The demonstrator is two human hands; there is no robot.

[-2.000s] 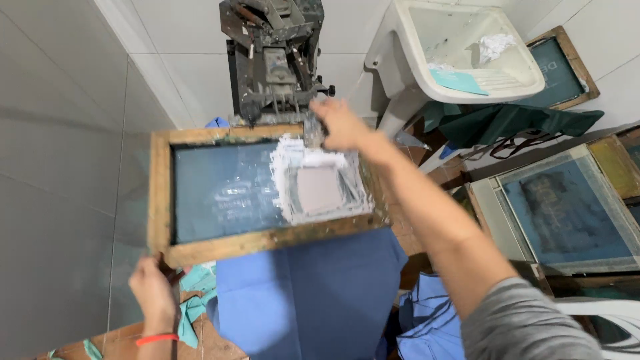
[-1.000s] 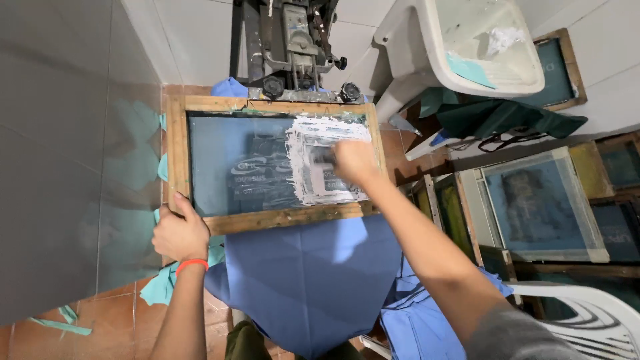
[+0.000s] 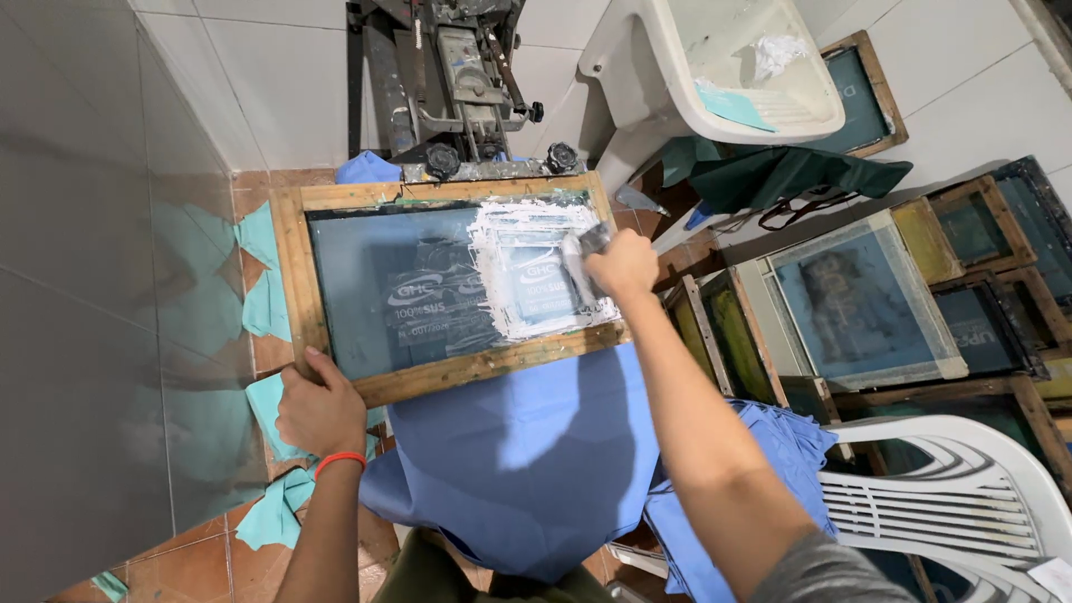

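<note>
A wooden-framed screen-printing screen (image 3: 368, 276) with blue mesh lies over blue fabric (image 3: 528, 444), its far edge against the press's clamp (image 3: 502, 171) with two black knobs. White ink rings a printed design on the right half of the mesh. My left hand (image 3: 322, 406) grips the near left corner of the frame, thumb on top. Inside the frame, toward its right side, my right hand (image 3: 621, 266) holds a squeegee (image 3: 582, 260) smeared with white ink, tilted on the mesh. The squeegee's lower part is partly blurred.
A white utility sink (image 3: 754, 126) stands at the back right with a dark green cloth (image 3: 796, 177) below it. Several framed screens (image 3: 863, 293) lean on the right. A white plastic chair (image 3: 946, 477) holds more blue fabric. Teal scraps (image 3: 268, 402) lie along the left wall.
The frame was tilted up off the fabric two seconds ago and now lies lower. My right hand has moved from the press clamp onto the mesh, then to its right side. The design's centre now shows less white.
</note>
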